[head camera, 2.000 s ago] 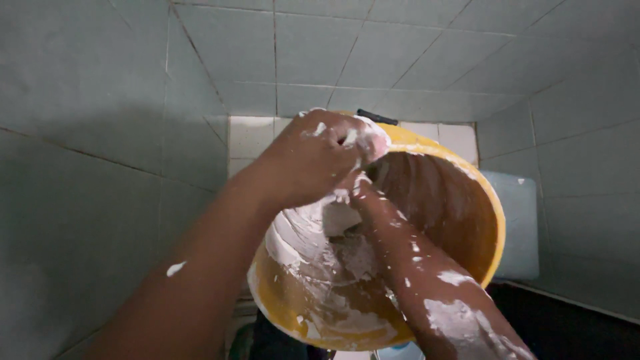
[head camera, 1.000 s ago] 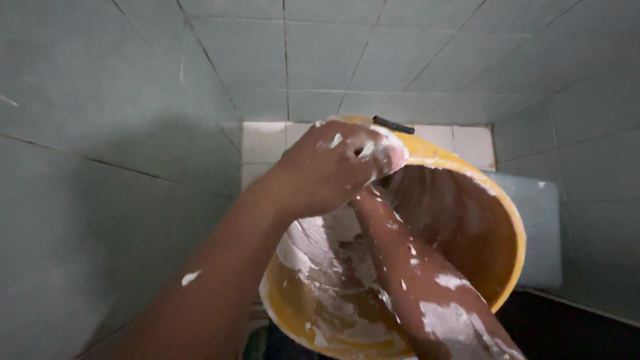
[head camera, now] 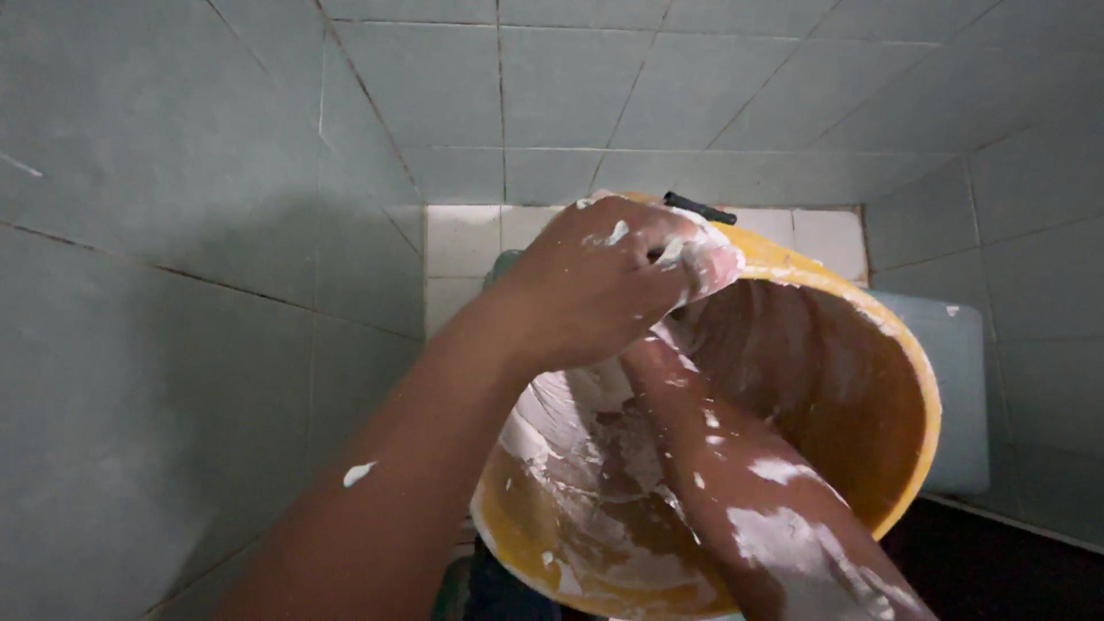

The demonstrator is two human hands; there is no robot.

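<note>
A large yellow bucket (head camera: 927, 414) is tilted with its mouth facing me, its inner wall smeared with a pale, creamy paste (head camera: 595, 448). My left hand (head camera: 621, 267), dabbed with white paste, grips the far rim of the bucket, its fingers bent over the edge. My right forearm, streaked with the same paste, reaches into the bucket. The right hand lies under and behind my left hand, so its fingers are hidden and I cannot tell what they hold. A black handle grip (head camera: 700, 209) sits against the bucket's far side.
Grey-green wall tiles (head camera: 569, 78) rise ahead and on both sides. White floor tiles (head camera: 461, 246) show behind the bucket. A pale blue-green plastic object (head camera: 953, 388) stands to the right, partly behind the bucket, with a dark area below it.
</note>
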